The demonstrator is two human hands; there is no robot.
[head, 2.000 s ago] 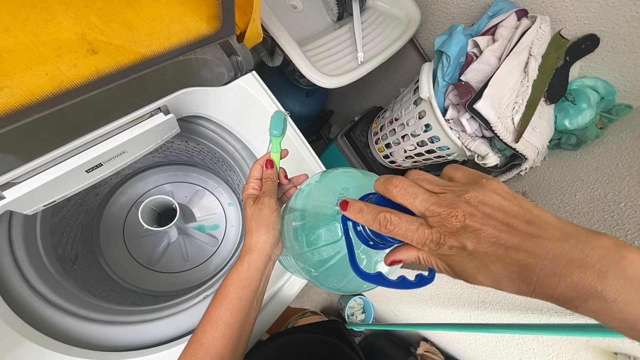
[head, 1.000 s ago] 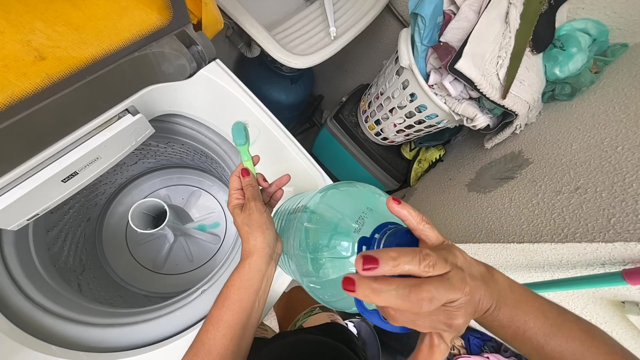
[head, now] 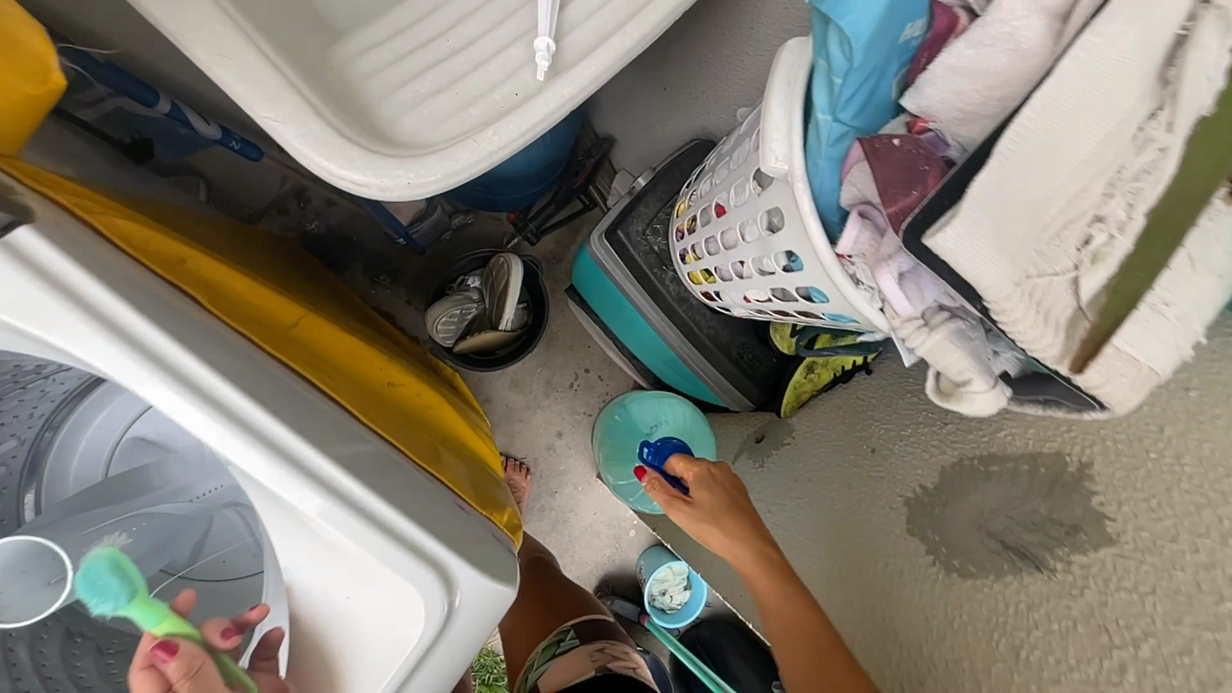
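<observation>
My right hand (head: 707, 505) grips the blue handle (head: 664, 460) of a big clear plastic bottle (head: 616, 438) holding pale teal liquid, low down beside the cooler box at the wall's foot. At the lower left, my left hand (head: 207, 654) holds a green-handled scoop or brush (head: 144, 606), its teal head raised, over the opening of a top-loading washing machine (head: 385, 539). Inside the drum, the pale central agitator (head: 34, 577) shows in part.
A white laundry basket (head: 760, 231) full of cloths stands on a teal and black cooler box (head: 645, 318). Above hangs a white sink (head: 404, 164). A black bucket (head: 544, 332) with shoes, a small blue bin (head: 674, 611) and a teal pole (head: 688, 659) are on the floor.
My right hand has lowered the bottle from beside the machine's rim toward the floor near the cooler box. My left hand still holds the green tool. The view has shifted strongly.
</observation>
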